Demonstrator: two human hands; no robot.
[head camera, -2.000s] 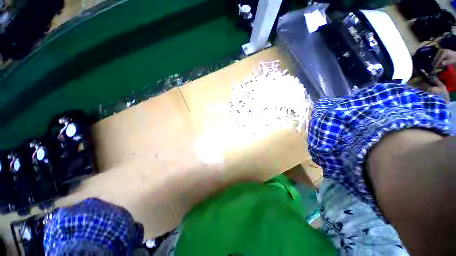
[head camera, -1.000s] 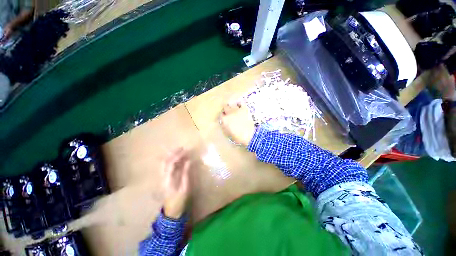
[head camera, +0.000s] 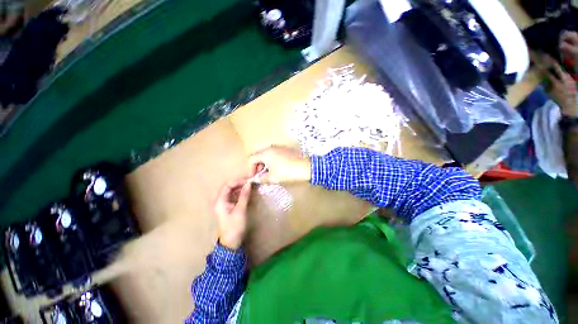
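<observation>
My left hand (head camera: 233, 211) and my right hand (head camera: 279, 166) meet over the middle of the cardboard surface (head camera: 190, 158). Their fingertips pinch a small white part (head camera: 256, 177) between them; its shape is mostly hidden by the fingers. A short row of small white parts (head camera: 276, 197) lies on the cardboard just below my right hand. A large loose pile of the same white parts (head camera: 355, 114) lies beyond my right forearm.
Black housings (head camera: 76, 234) with shiny round spots stand at the left. A green conveyor belt (head camera: 146, 101) runs behind, with another housing (head camera: 285, 22) on it. A metal post (head camera: 326, 28), a plastic bag (head camera: 405, 76) and a black-and-white unit stand beyond. Another person's hand (head camera: 561, 88) shows far right.
My left hand has come into view from the lower left. My right hand has moved from beside the pile to meet it, and both now pinch a white part.
</observation>
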